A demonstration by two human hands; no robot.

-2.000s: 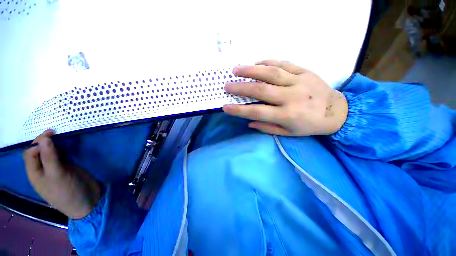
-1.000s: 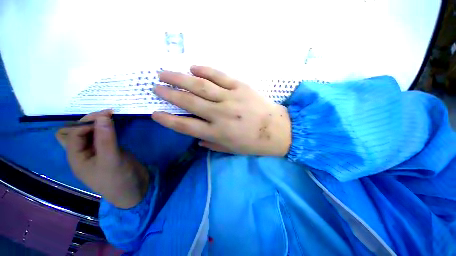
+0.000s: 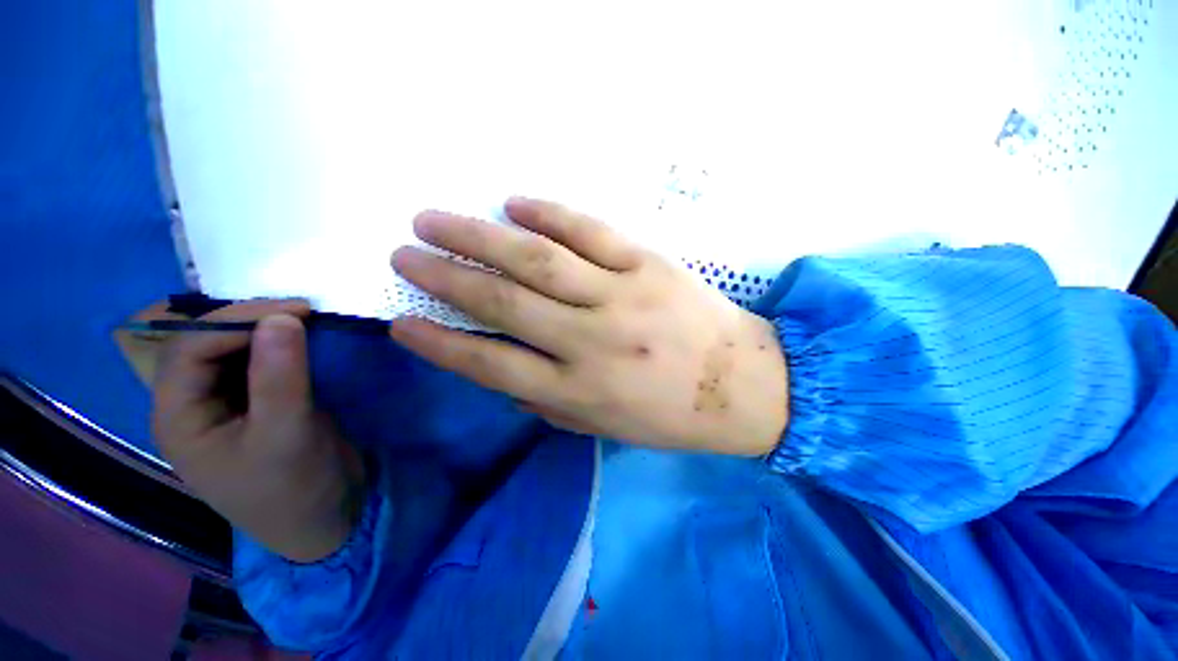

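Observation:
A large white panel (image 3: pixel 517 103) with dot patterns fills the upper view. A thin dark strip (image 3: pixel 349 322) runs along its near edge. My left hand (image 3: pixel 252 400) is at the panel's near left corner, thumb and fingers pinched on the dark strip, whose end shows over the fingers. My right hand (image 3: pixel 594 323) lies flat, palm down, on the panel's near edge, fingers pointing left and slightly apart, with nothing seen in it. What is under the palm is hidden.
Blue cloth (image 3: pixel 78 155) lies left of the panel. A curved silver rail (image 3: pixel 103 484) with dark gaps is at the lower left, beside a dull reddish surface (image 3: pixel 78 568). My blue sleeves and clothing fill the bottom.
The view has shifted left along the panel. My left hand has moved along the near edge to the left corner, and my right hand has followed it left along the edge.

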